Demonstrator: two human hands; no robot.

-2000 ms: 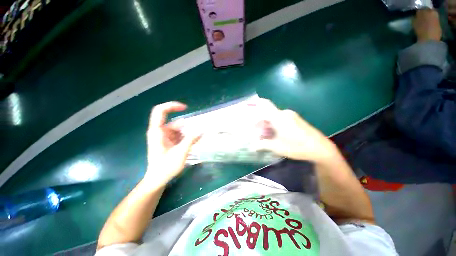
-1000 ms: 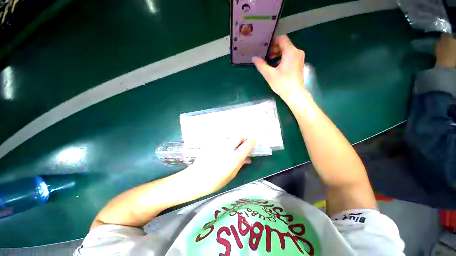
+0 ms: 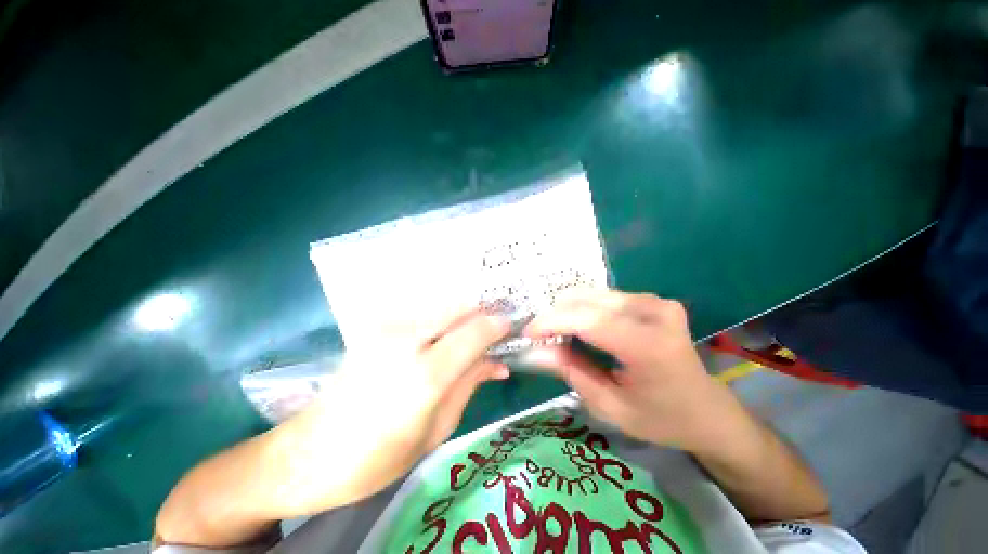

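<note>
A bright white stack of sheets or bagged panels [image 3: 433, 260] lies on the green surface in front of me, with faint dark print near its right end. My left hand [image 3: 433, 379] is over its lower edge, fingers bent. My right hand [image 3: 628, 346] is beside it at the lower right edge, blurred. The fingertips of both hands meet around a small greyish piece [image 3: 528, 344], mostly hidden by the fingers. A shiny clear-edged bagged item [image 3: 284, 390] sticks out left of my left forearm.
A smartphone [image 3: 493, 30] with a lit pinkish screen lies beyond the stack. A pale rail [image 3: 217, 146] curves across the green surface [image 3: 737, 206]. A blue bottle [image 3: 38, 460] lies at far left. A person's dark blue clothing [image 3: 959, 233] shows at the right edge.
My right hand has left the phone and come back to the stack, meeting my left hand. The phone's screen content differs. Dark print now shows on the stack. The view has shifted.
</note>
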